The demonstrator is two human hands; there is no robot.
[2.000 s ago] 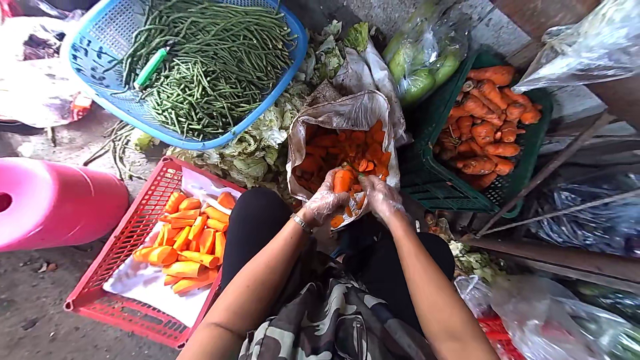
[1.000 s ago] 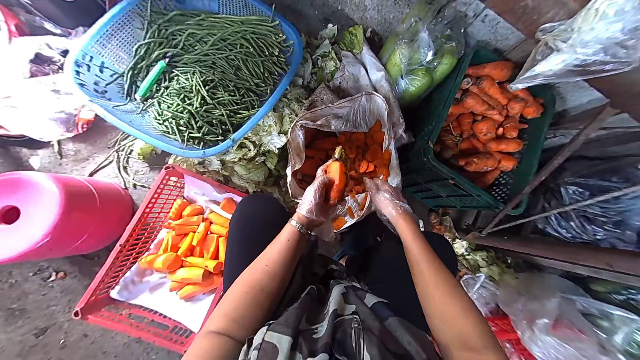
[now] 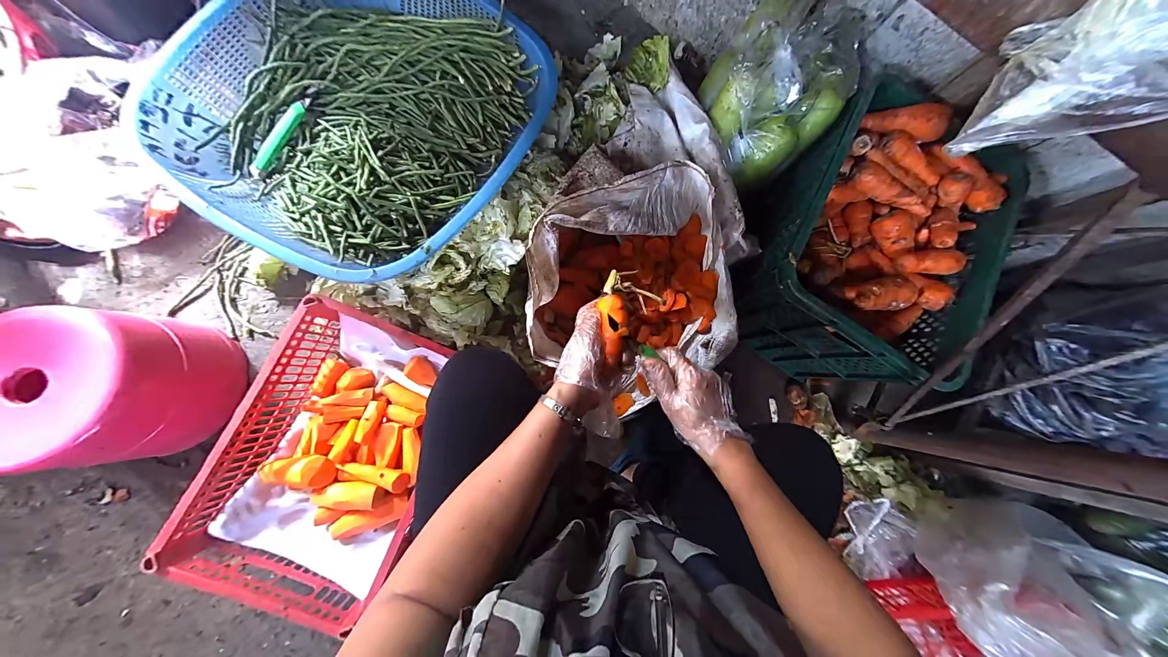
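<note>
My left hand (image 3: 586,358), in a clear plastic glove, grips an upright carrot (image 3: 612,321) with a stem stub at its top and a dark patch on its side. Close beside it on the right, my right hand (image 3: 689,397), also gloved, is closed on a small tool with a green handle (image 3: 648,351); its blade cannot be made out. Both hands are over the near edge of an open whitish sack (image 3: 630,203) that holds orange carrot pieces (image 3: 671,265).
Left of my legs is a red crate (image 3: 246,557) with peeled carrots (image 3: 365,447). A blue basket (image 3: 538,100) of green beans (image 3: 392,119) stands beyond it, near a pink stool (image 3: 119,383). Unpeeled carrots (image 3: 899,210) fill part of a green crate (image 3: 990,301) at right.
The carrot in my left hand has come lower and nearer to my right hand. The green handle now shows at my right fingers.
</note>
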